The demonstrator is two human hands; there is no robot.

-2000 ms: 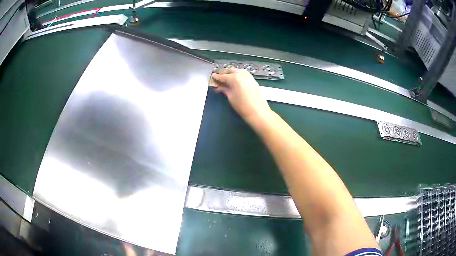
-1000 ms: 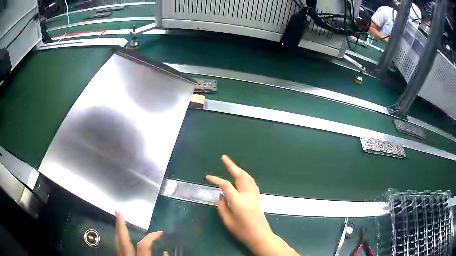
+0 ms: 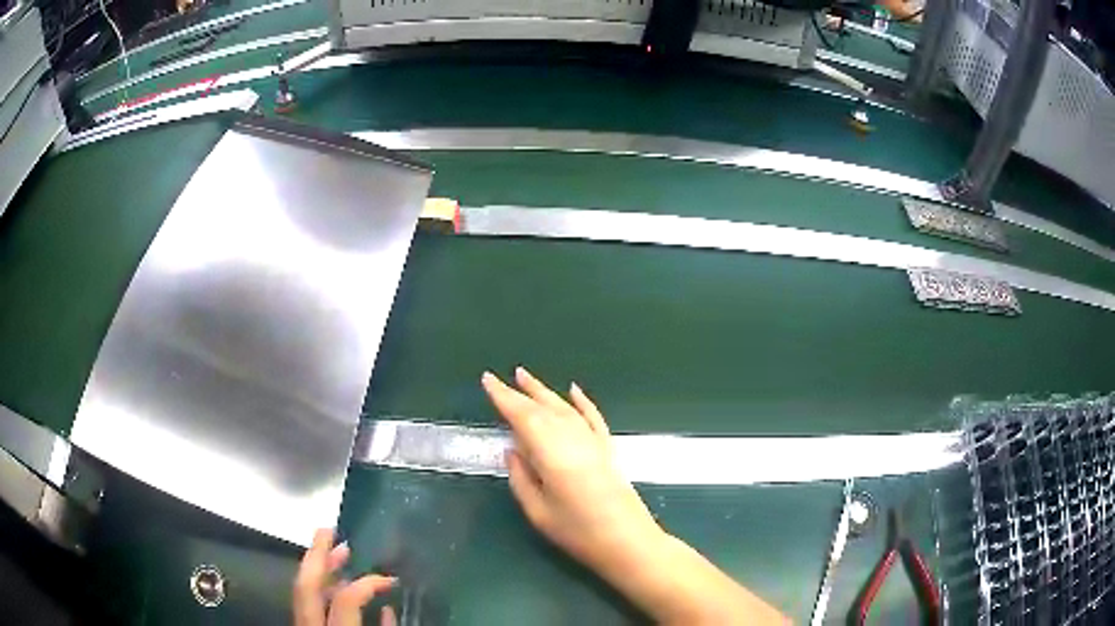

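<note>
A large smooth metal sheet (image 3: 245, 330) lies at the left. My left hand (image 3: 336, 587) is at the bottom, cut off by the frame edge, with its fingertips at the sheet's near corner; it holds nothing that I can see. My right hand (image 3: 556, 465) is open and empty above the near metal strip (image 3: 783, 460). Two four-ring plates are at the right, one (image 3: 964, 291) beside the middle strip and one (image 3: 954, 225) beyond it. A yellow-and-red block (image 3: 440, 215) sits at the middle strip's left end, beside the sheet.
At the near right are tweezers (image 3: 834, 550), a small round part (image 3: 861, 512), red-handled pliers (image 3: 900, 581) and a clear blister tray (image 3: 1045, 514). A small metal ring (image 3: 208, 585) lies at the lower left. Grey machine housings (image 3: 489, 22) stand at the back.
My right hand has come back from the far plate beside the sheet to the near strip. That plate has passed out of sight at the sheet's edge. My left hand has come into view.
</note>
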